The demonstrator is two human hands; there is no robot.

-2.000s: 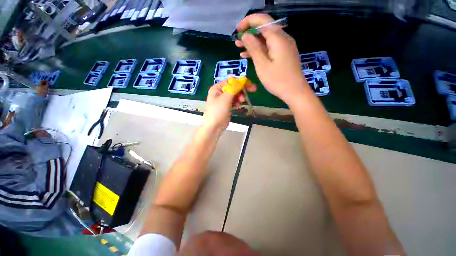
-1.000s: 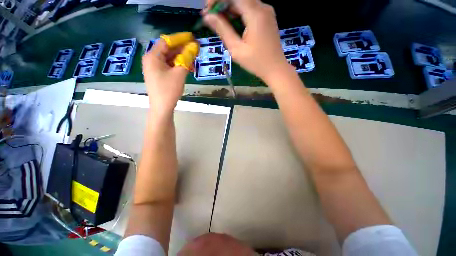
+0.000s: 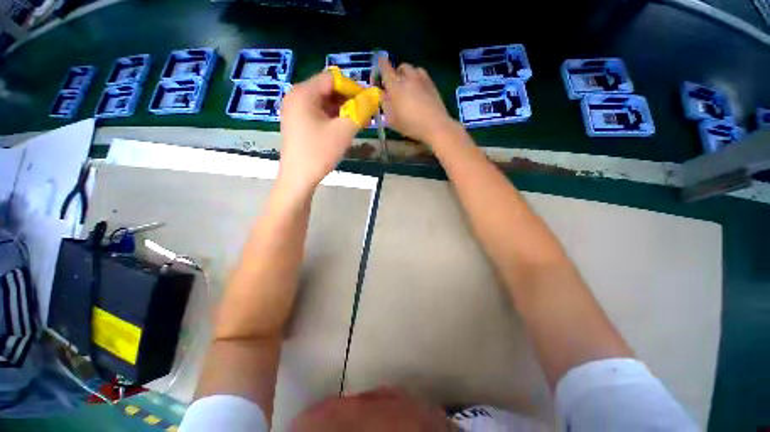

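My left hand (image 3: 317,126) is over the belt edge at centre, fingers curled, with yellow finger cots (image 3: 361,105) on its fingertips; I cannot tell if it holds anything. My right hand (image 3: 411,103) is close beside it on the right, fingers bent towards a thin grey metal strip, perhaps tweezers (image 3: 382,139). The strip stands between the hands, its lower end at the worn rail. I cannot tell if my right hand grips it. A pair of light-blue housings (image 3: 350,61) lies behind the hands, partly hidden. The green pen-type tool is not visible.
More light-blue housings (image 3: 494,103) lie in pairs along the dark green belt. A worn rail (image 3: 591,165) borders it. Beige sheets (image 3: 473,312) cover the bench. A black box (image 3: 118,308) with leads and dark-handled pliers (image 3: 76,198) are at left. A metal bracket (image 3: 726,173) is at right.
The view has shifted. My right hand has come down from above the housings to beside the grey strip. The green tool seen in it earlier no longer shows. My left hand has moved closer to the strip.
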